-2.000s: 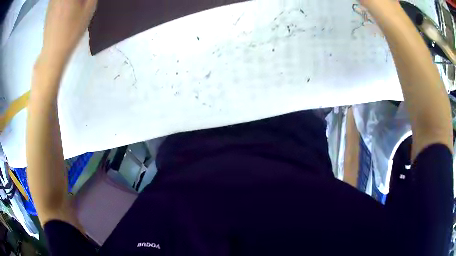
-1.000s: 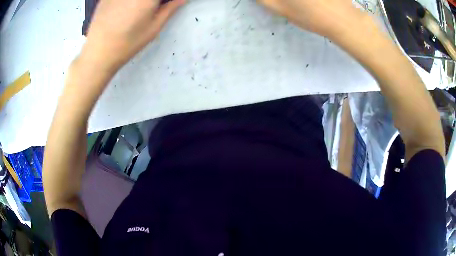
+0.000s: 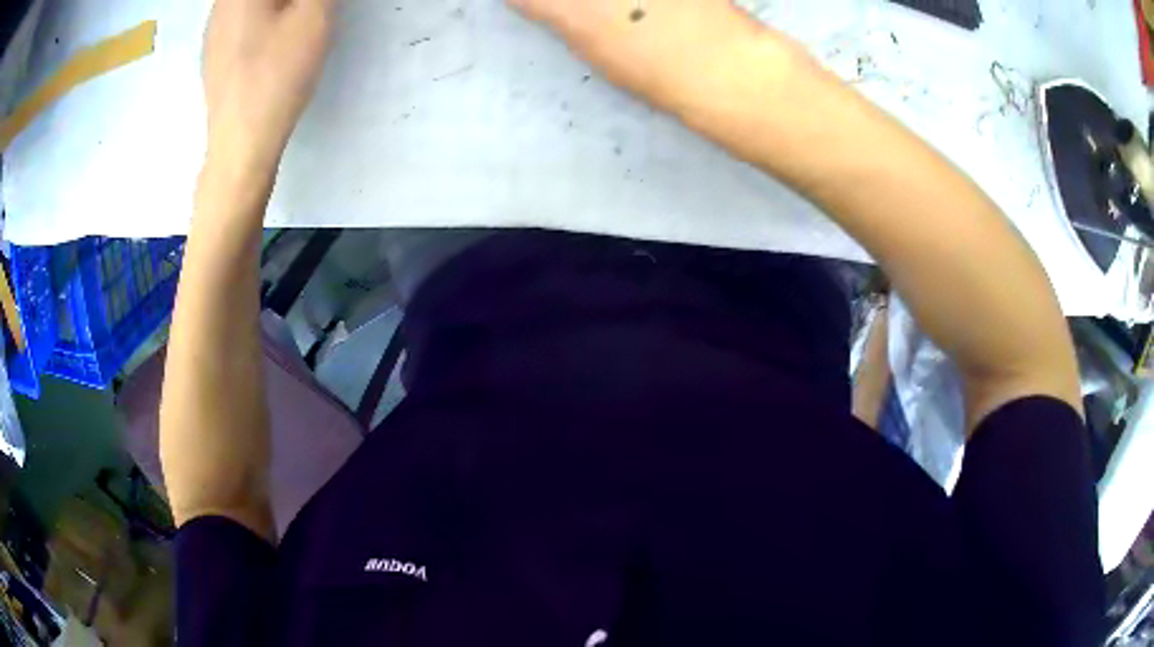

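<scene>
My left hand (image 3: 268, 51) is at the top edge, left of centre, over the white table cover (image 3: 418, 152); its fingers are cut off by the frame. My right hand (image 3: 620, 32) reaches in from the right to the top edge, and its fingertips are also cut off. Whether either hand holds anything is hidden. No dark fabric panel shows between or under the hands. A yellow-tan card strip (image 3: 95, 63) lies on the cover at the upper left.
The steam iron (image 3: 1088, 164) stands at the right edge, with loose threads left of it. A dark item (image 3: 943, 10) lies at the top right. Below the table are a blue crate (image 3: 95, 310), a mauve seat (image 3: 310, 430) and plastic bags (image 3: 930, 392).
The dark fabric panel has gone out of view. Both hands have moved from far apart to nearer each other. The view has shifted, so the yellow strip and iron show in different places.
</scene>
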